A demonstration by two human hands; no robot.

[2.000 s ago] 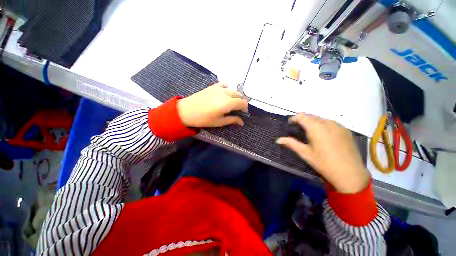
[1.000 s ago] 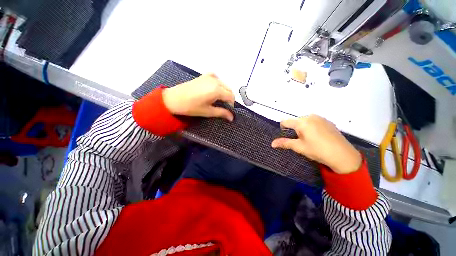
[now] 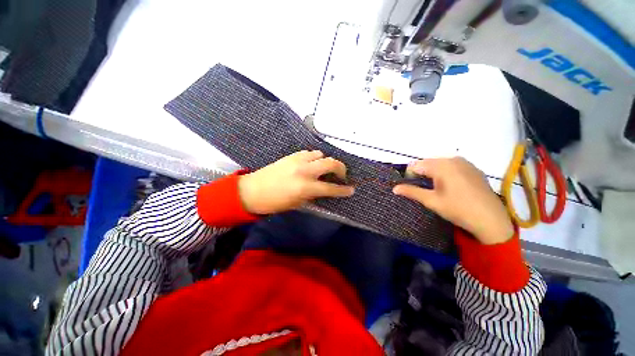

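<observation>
A dark checked cut piece [image 3: 240, 115] lies along the front table edge, in front of the needle plate and not under the presser foot. Its far end points to the back left; its right end goes under my right hand. My left hand [image 3: 296, 182] pinches its upper edge near the middle, fingers curled. My right hand [image 3: 456, 195] grips the same edge further right, between thumb and fingers. The white sewing machine head [image 3: 425, 76] stands behind the piece.
Scissors with one yellow and one red handle [image 3: 535, 186] lie right of my right hand, near a dark cloth patch [image 3: 546, 111]. A dark cloth pile [image 3: 52, 55] lies at the far left. A blue bin [image 3: 111, 201] stands below left of the table's grey edge [image 3: 139, 142].
My left hand has moved right and lower along the cloth, uncovering more of its left part. My right hand still holds the upper edge. The camera view has shifted slightly.
</observation>
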